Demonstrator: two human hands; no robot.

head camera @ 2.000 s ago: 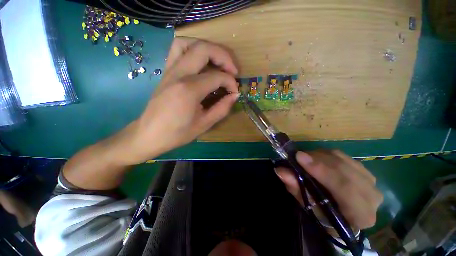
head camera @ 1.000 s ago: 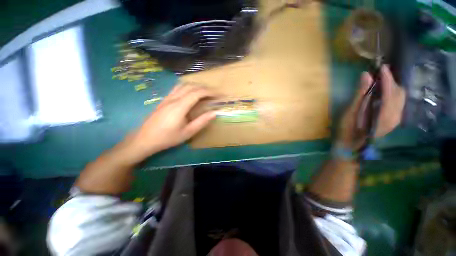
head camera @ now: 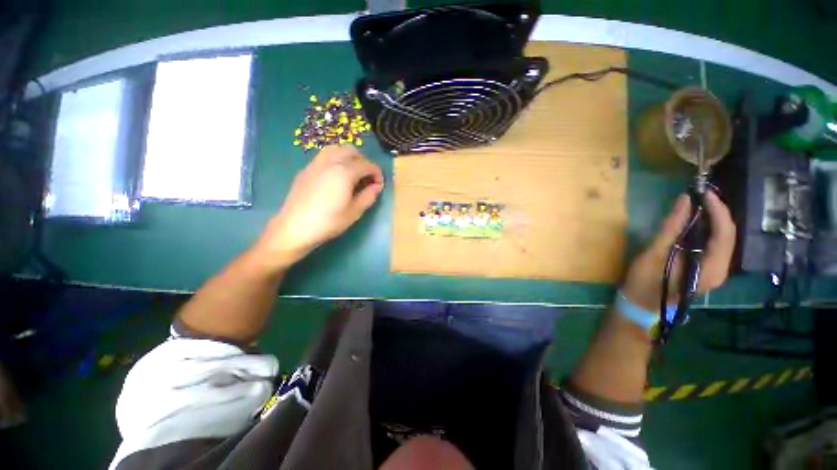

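Note:
My right hand [head camera: 684, 252] holds the soldering iron [head camera: 695, 220] at the right, its tip inside the round brown tip-cleaning pot [head camera: 699, 128]. The green circuit board strip [head camera: 463, 231] lies on the cardboard mat [head camera: 551, 220] with a row of several small parts standing along it. My left hand [head camera: 332, 195] is off the strip, left of the cardboard, just below the pile of small yellow-and-black parts [head camera: 332, 121]. Its fingers are curled, and whether they hold a part cannot be seen.
A black fan with a wire guard [head camera: 449, 115] stands at the back of the cardboard, its cord [head camera: 597, 73] running right. Two white rectangles [head camera: 197, 128] lie at left. A dark soldering station [head camera: 766, 211] and a green spool [head camera: 812, 119] are at right.
The view has widened. My left hand has left the strip and moved up to the loose parts. My right hand has carried the iron from the strip to the pot at right.

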